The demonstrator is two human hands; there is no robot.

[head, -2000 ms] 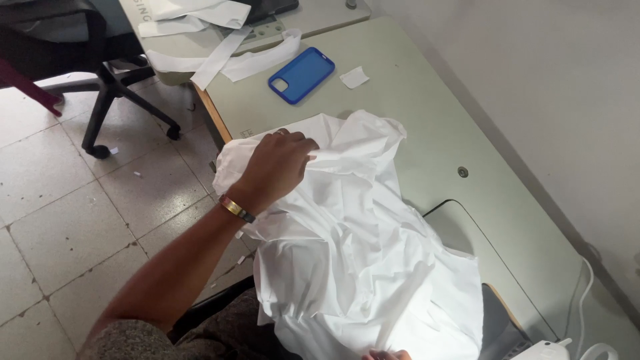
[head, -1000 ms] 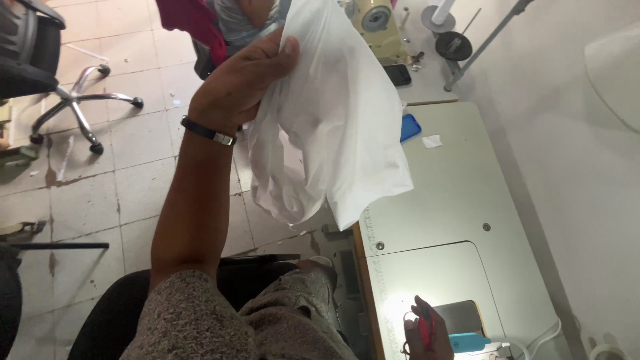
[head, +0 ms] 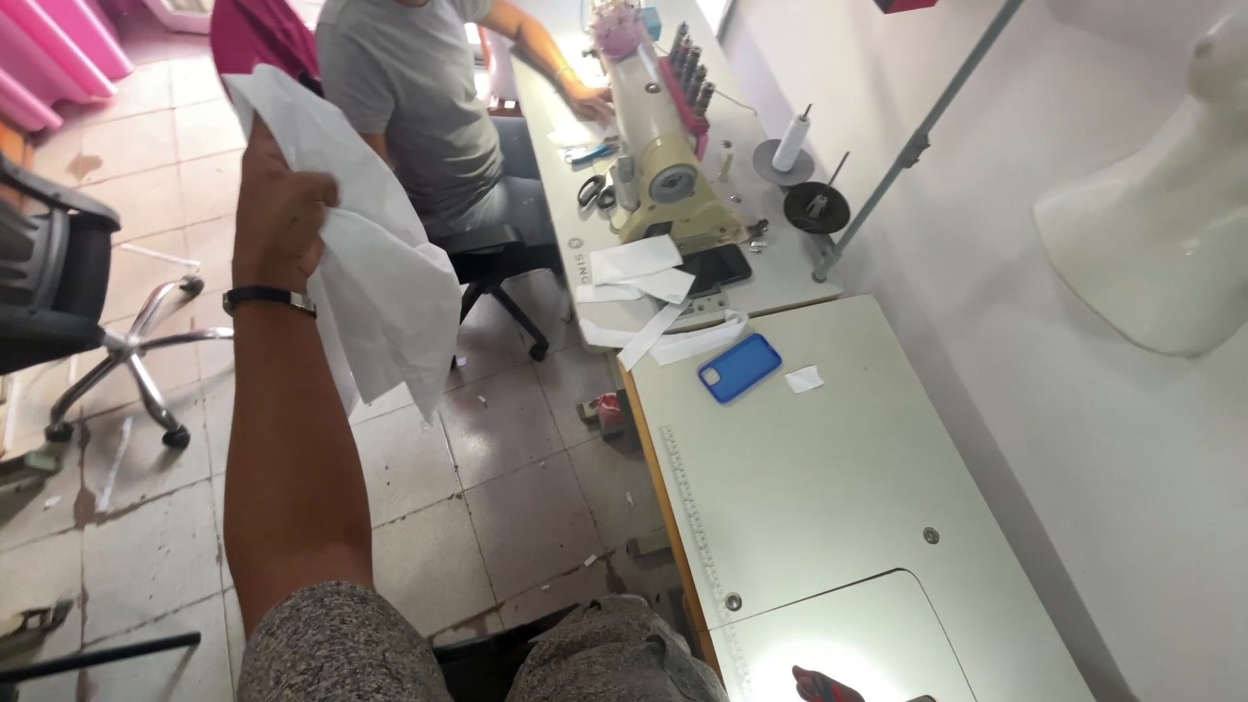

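My left hand [head: 283,210] is raised at the left, its fingers closed on a bunched white fabric [head: 380,283] that hangs over and beside it above the floor. At the bottom edge my right hand [head: 827,684] is only partly in view over the lit end of the sewing table [head: 799,507]; something red and dark shows at its fingers, too cut off to name. A blue phone case [head: 739,368] and a small white scrap [head: 805,379] lie on the table's far part. White fabric strips [head: 639,268] lie just beyond.
Beyond stands a second table with a sewing machine [head: 653,136], black-handled scissors [head: 591,192], a dark phone [head: 717,267] and thread spools [head: 792,144]. A person in a grey shirt [head: 409,107] sits there. An office chair [head: 127,341] is at the left, a white mannequin [head: 1150,224] at the right.
My left hand has lifted the white fabric off the table and carried it out to the left. My right hand, near the fabric at first, is now by the table's near end. The view has shifted.
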